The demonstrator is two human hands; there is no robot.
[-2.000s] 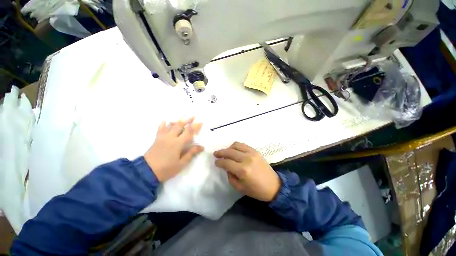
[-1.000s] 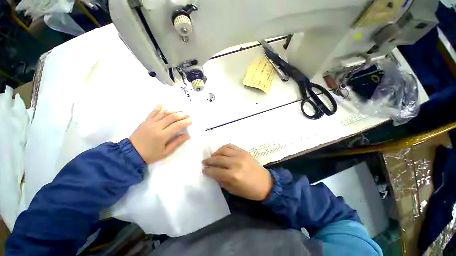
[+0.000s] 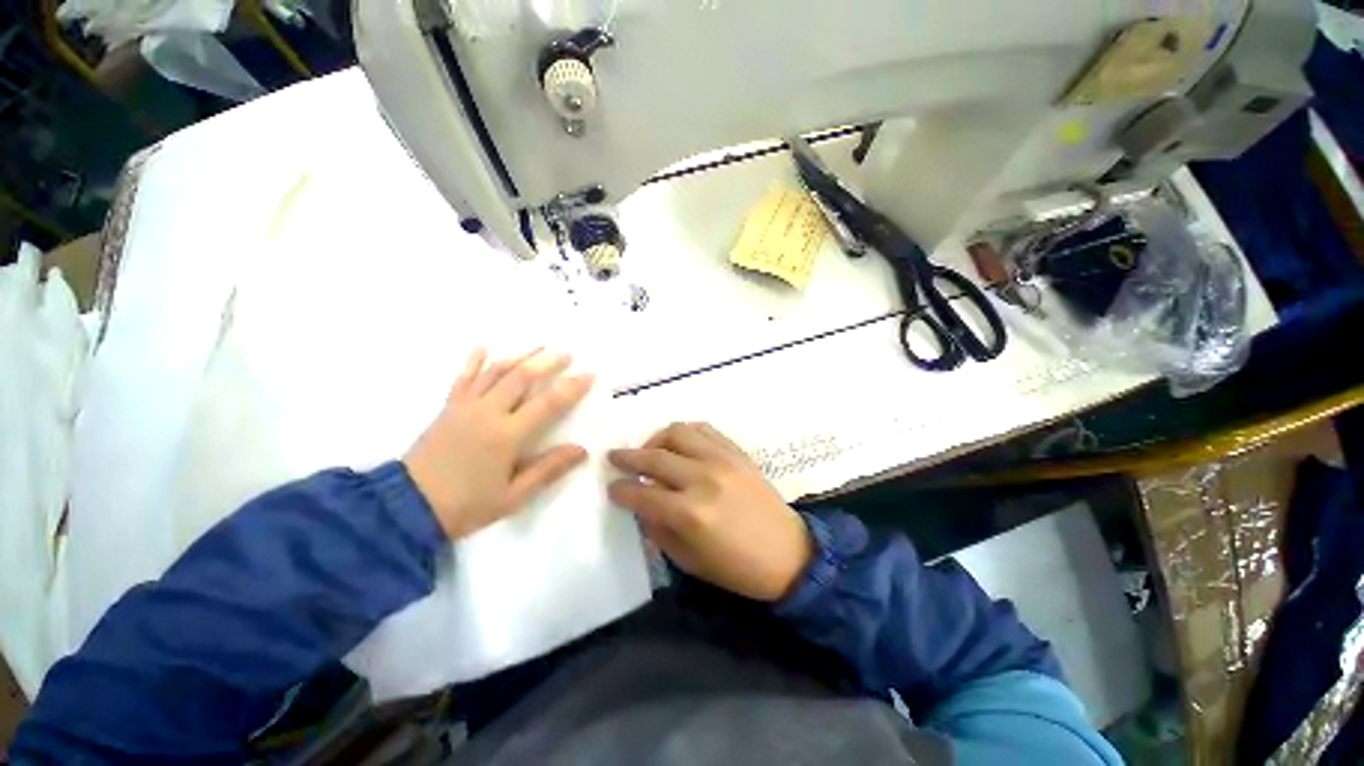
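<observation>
A thin white fabric piece (image 3: 524,599) lies on the white table in front of the needle area (image 3: 569,277) and hangs over the near edge. Its far part blends into the table. My left hand (image 3: 501,442) lies flat on the fabric with the fingers slightly spread. My right hand (image 3: 711,509) is at the fabric's right edge, with thumb and fingertips pinching it near the table's front edge. The off-white sewing machine (image 3: 718,75) stands across the top of the view.
Black scissors (image 3: 931,292) and a tan card (image 3: 779,237) lie right of the needle. A clear plastic bag (image 3: 1182,299) lies at the table's right end. White pieces (image 3: 38,449) are piled at far left. A cardboard box (image 3: 1219,554) stands at lower right.
Compared with a second ago, the fabric's hanging part lies flatter and its lower right corner has moved left and up. My left hand has shifted slightly; my right hand still pinches the edge.
</observation>
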